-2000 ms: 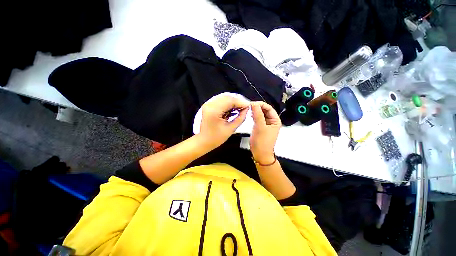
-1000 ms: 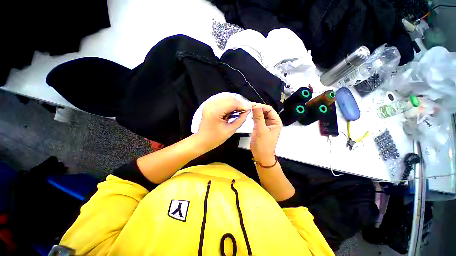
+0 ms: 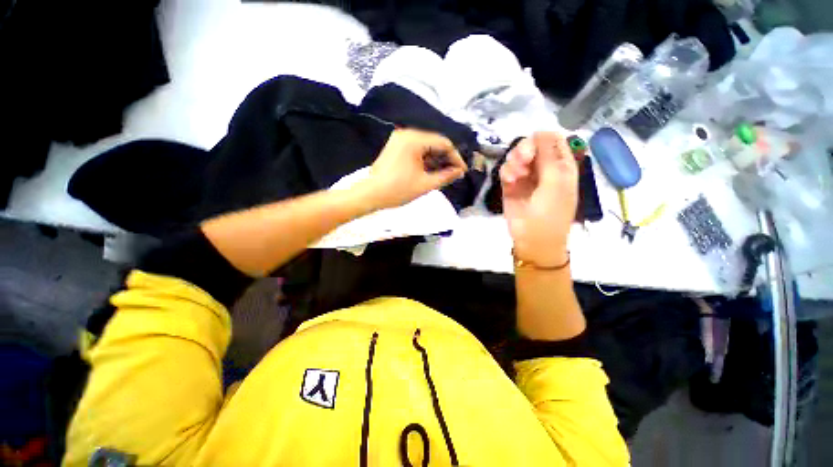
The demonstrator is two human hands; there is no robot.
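Observation:
The black garment (image 3: 283, 137) lies over the table edge, with a rounded lobe out to the left. A white pad (image 3: 402, 222) lies at its front edge, below my left hand. My left hand (image 3: 416, 169) is above the garment, thumb and fingertips pinched together. My right hand (image 3: 541, 187) is raised to its right, away from the pad, with fingers curled and slightly blurred. No needle or thread can be made out between the fingertips of either hand.
Spare white pads (image 3: 484, 73) lie beyond the garment. Thread cones (image 3: 587, 187) are partly hidden behind my right hand. A blue case (image 3: 616, 157), yellow-handled snips (image 3: 628, 217), a clear bottle (image 3: 603, 87), a speckled packet (image 3: 705, 226) and plastic bags (image 3: 785, 91) are on the right.
My hands have parted: the right has moved right and up, the left slightly up. The pad shows more, flat below my left hand. The whole view has shifted somewhat.

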